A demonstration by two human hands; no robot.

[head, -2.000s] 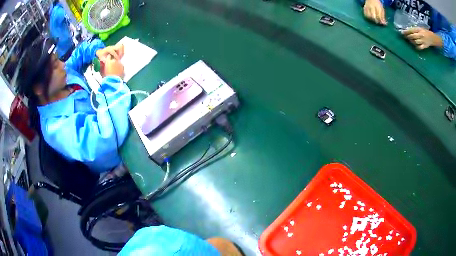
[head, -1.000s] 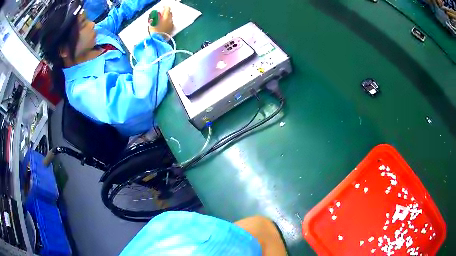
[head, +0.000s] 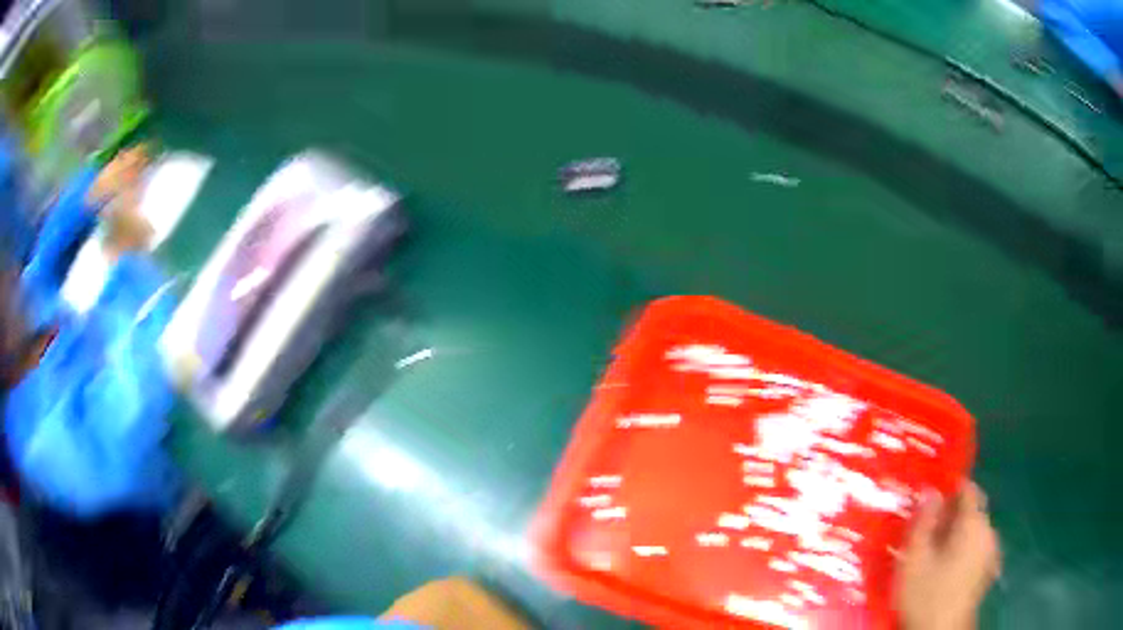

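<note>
The red tray (head: 684,462) lies at the lower centre right, with many small white parts (head: 807,462) scattered in it, densest toward its right half. My right hand (head: 948,560) is at the tray's lower right side, over its rim, fingers pointing up and in among the white parts. It is blurred, and I cannot tell whether it pinches a part. My left hand is not in view; only a bit of blue sleeve and a tan shape, perhaps my forearm, show cut off at the bottom edge. The whole picture is smeared by motion.
A grey box-shaped device (head: 277,295) with a phone on top and cables stands at the left. A black unit (head: 591,174) lies on the green table beyond the tray. A person in blue sleeves (head: 99,382) sits at the far left, near a green fan (head: 92,105).
The view has swung right, so the tray, device and black unit sit further left in the picture. My right hand has come into view at the tray.
</note>
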